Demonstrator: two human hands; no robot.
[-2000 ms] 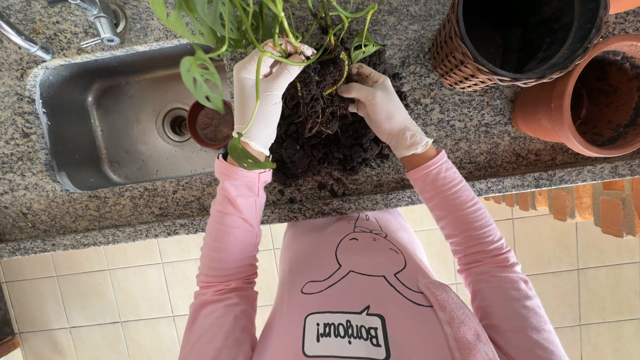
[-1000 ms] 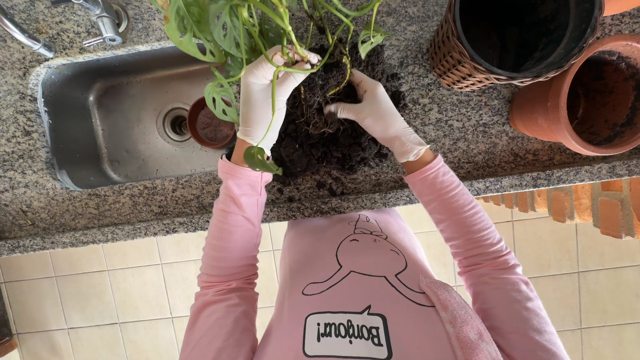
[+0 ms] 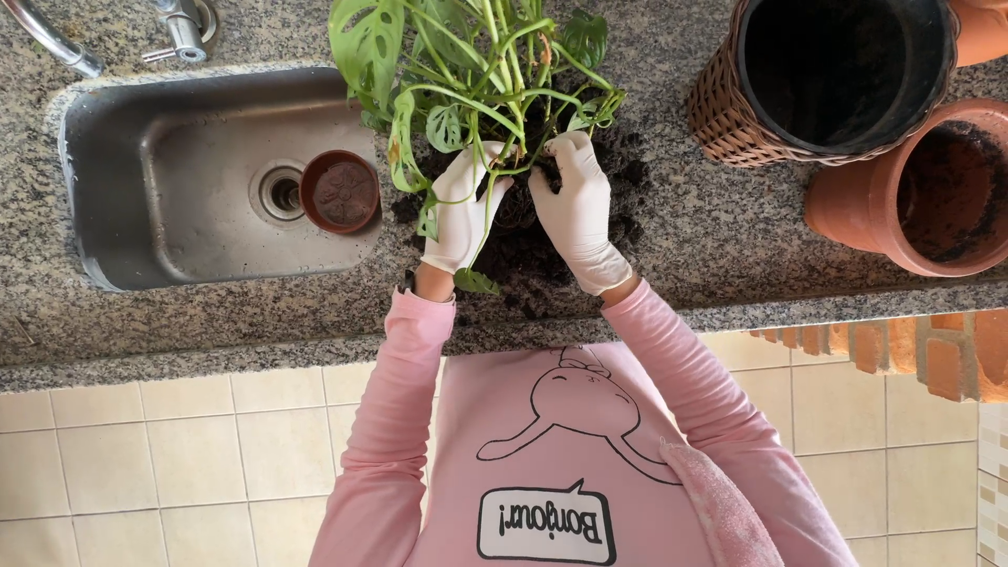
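A leafy green plant with holes in its leaves (image 3: 504, 71) lies over the granite counter, its stems reaching down between my hands. My left hand (image 3: 466, 209), in a white glove, is closed around the stems near their base. My right hand (image 3: 575, 201), gloved too, has its fingertips bent at the right side of the root area; what they pinch is hidden. Dark soil (image 3: 520, 252) with thin roots is heaped on the counter beneath and between both hands. One trailing stem crosses my left hand, with a leaf hanging by its wrist.
Left of the plant is a steel sink (image 3: 213, 181) with a small brown pot (image 3: 339, 193) beside its drain and a tap (image 3: 185, 35) behind. To the right stand a wicker planter with a black liner (image 3: 720, 102) and a terracotta-coloured pot (image 3: 850, 205). The granite counter edge (image 3: 315, 350) runs in front.
My right hand has moved up and in toward the stems, nearer my left hand. The plant's leaves and stems have shifted and now spread more to the right, above my right hand.
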